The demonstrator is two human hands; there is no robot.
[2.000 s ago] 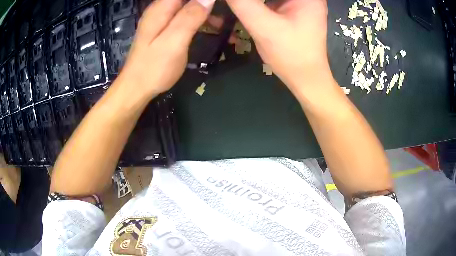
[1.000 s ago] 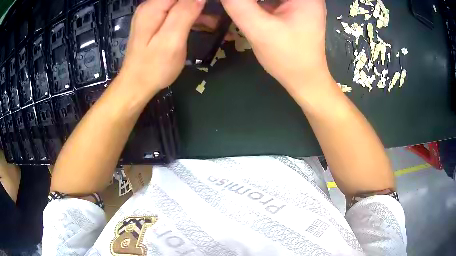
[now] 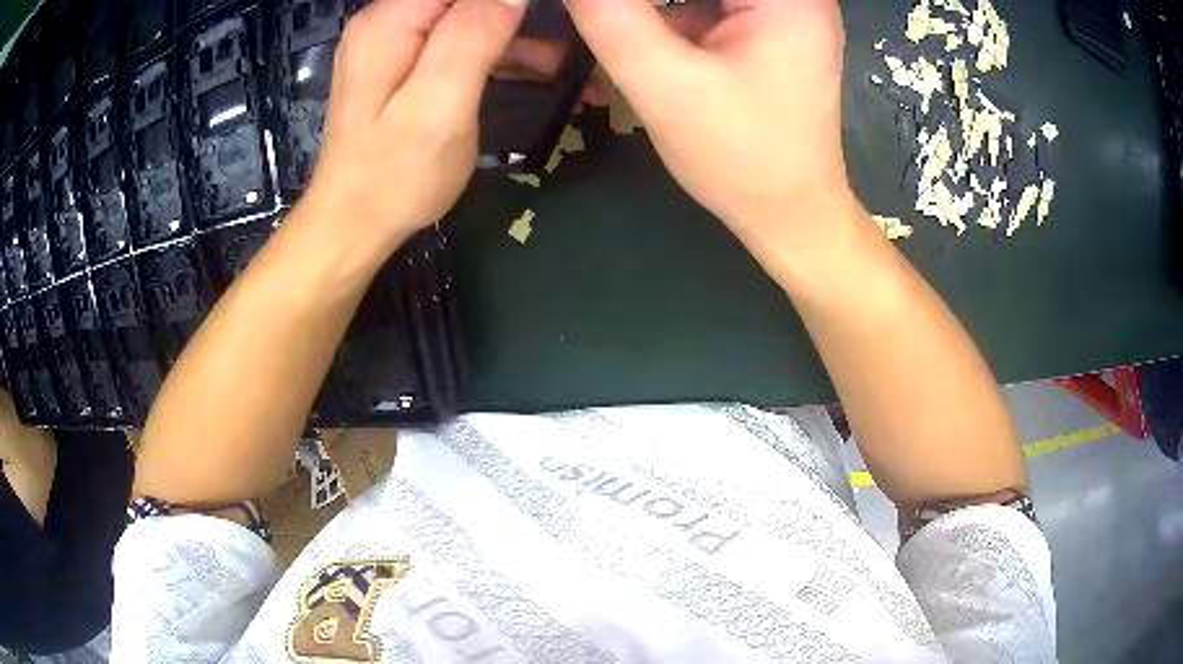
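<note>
A black phone housing is held between my two hands at the top of the picture, its lower end tilted over the mat. My left hand grips its left side. My right hand is at its right side; its fingertips are partly cut off by the top edge, and its fingers show behind the housing. What the fingertips touch at the top is hidden. Small cream-yellow square pieces lie on the dark green mat below and between my hands.
A black blister tray with housings in its pockets fills the left. A pile of narrow cream strips lies at the right. A dark flat item lies at upper right. A person's arm shows at lower left, a red object at lower right.
The housing's lower end has lifted and swung a little left, and my left hand has moved slightly left. A cream piece near my right wrist is now out of sight.
</note>
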